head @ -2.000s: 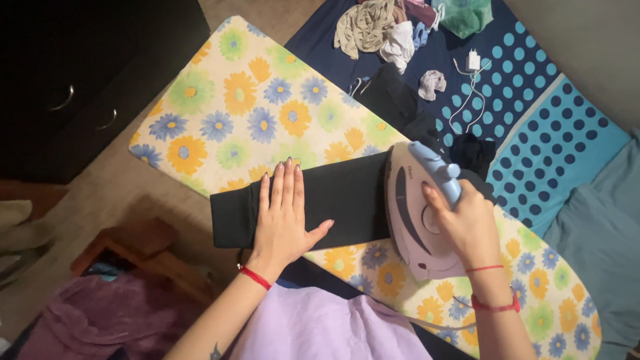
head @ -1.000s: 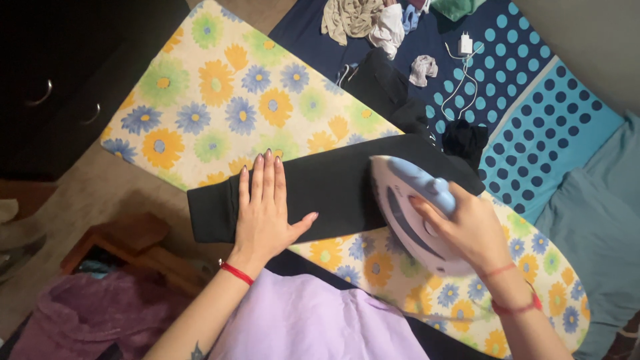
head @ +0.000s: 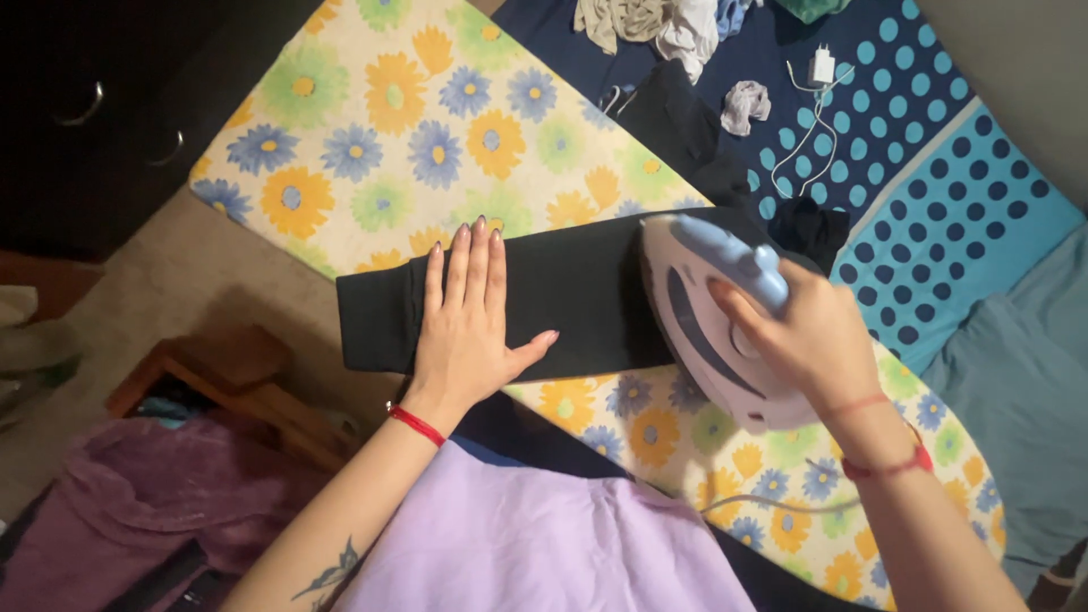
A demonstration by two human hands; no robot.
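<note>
A black garment piece (head: 578,297), with a cuff-like band at its left end, lies across a flower-patterned ironing board (head: 340,161). My left hand (head: 466,319) presses flat on the fabric near that band, palm down, fingers pointing away from me and thumb out to the right. A white and light-blue clothes iron (head: 705,331) rests over the right part of the cloth, its tip toward the far edge. My right hand (head: 799,331) is wrapped around the iron's blue handle. The power cord (head: 765,501) runs over the board below it.
Beyond the board, a bed with dotted blue bedding (head: 943,229) holds crumpled clothes (head: 688,34), a small grey cloth (head: 745,108) and a white charger (head: 821,66) with its cable. Dark drawers (head: 110,144) stand at left. A purple plush cloth (head: 127,510) and wooden furniture (head: 255,404) are lower left.
The iron was farther right along the black fabric's near side two seconds ago, its tip now angled differently. My left hand stays flat near the band. The view has shifted somewhat.
</note>
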